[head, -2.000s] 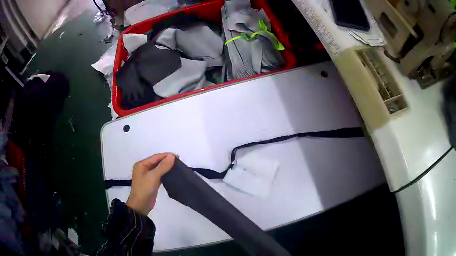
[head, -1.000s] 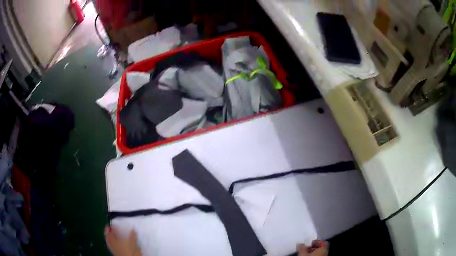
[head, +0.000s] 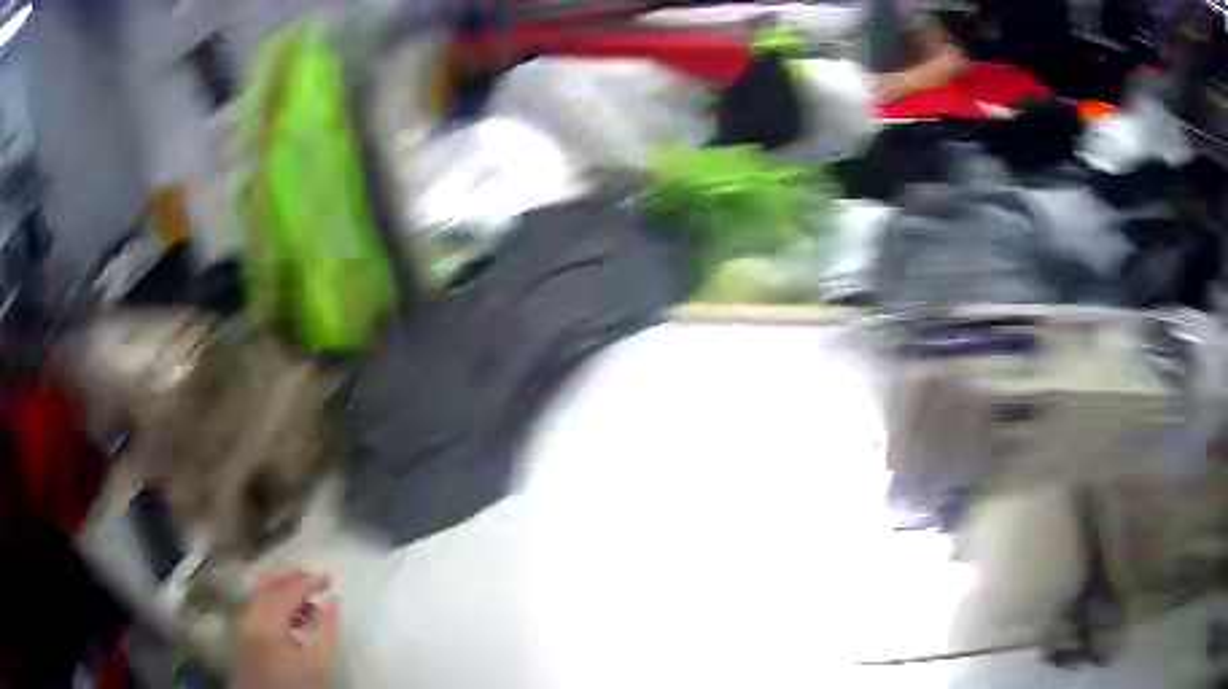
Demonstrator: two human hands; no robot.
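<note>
The view is strongly blurred. A hand, by its place my left hand (head: 286, 630), is at the lower left by the table edge; a small pale and reddish spot shows at its fingers, too blurred to name. My right hand is not in view. A large dark grey cloth (head: 498, 364) lies draped beyond the white table top (head: 431, 586). The cream sewing machine head (head: 1077, 384) is at the right. Very bright glare hides the middle of the table and any work there. The dark strip is not visible.
A bright green cloth (head: 317, 202) stands at the upper left and a green pile (head: 741, 202) is behind the table. Grey fabric (head: 963, 242) is heaped behind the machine. Another person's arm (head: 923, 65) shows at the top right. A brownish machine part (head: 243, 431) is at the left.
The view has swung from the side board and red basket to the machine table. The dark strip, lying on the board a second ago, and my right hand have left the view.
</note>
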